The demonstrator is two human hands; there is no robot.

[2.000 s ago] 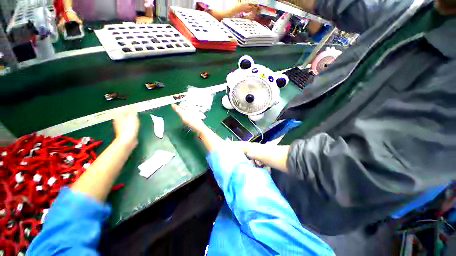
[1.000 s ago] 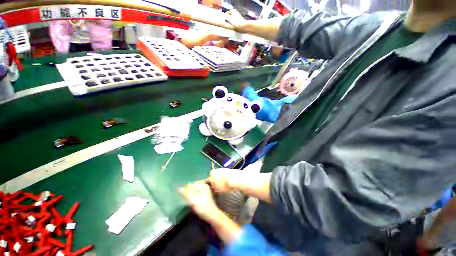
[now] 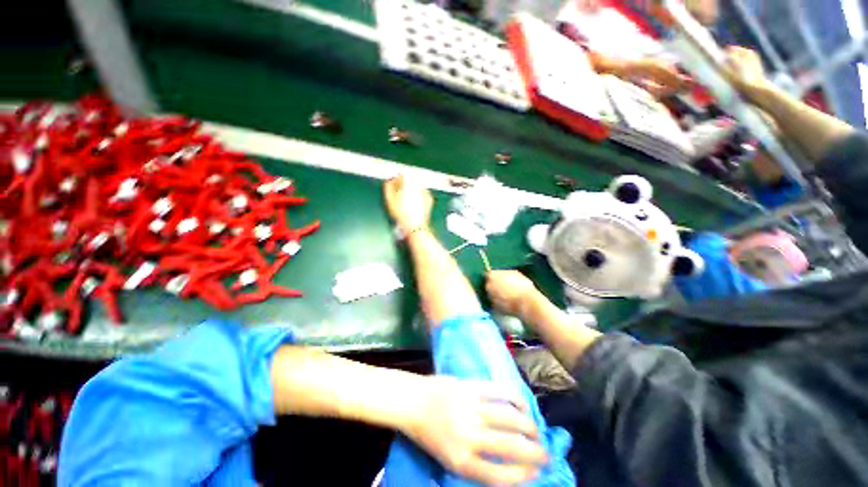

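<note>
My left hand [image 3: 481,439] is blurred at the bottom centre, fingers apart, over my right blue sleeve; nothing shows in it. My right hand [image 3: 409,204] reaches across the green mat to the conveyor's pale edge strip. Its fingers are curled, and whether it holds anything cannot be told. A white paper slip [image 3: 366,282] lies on the mat left of my right forearm. A crinkled clear bag with white pieces [image 3: 483,206] lies right of my right hand. A large heap of red spring clamps [image 3: 162,214] covers the left of the bench.
Small dark units [image 3: 400,136] lie on the green conveyor. A white blister tray [image 3: 452,52] and a red tray [image 3: 552,81] stand beyond. At right are a panda-shaped fan [image 3: 604,247] and a grey-sleeved person's hand [image 3: 512,290] by a thin stick. More clamps [image 3: 29,438] lie low left.
The view has swung left and tilted. My left hand has come into view over my right sleeve. My right hand has moved away from the other person's hand, towards the conveyor strip.
</note>
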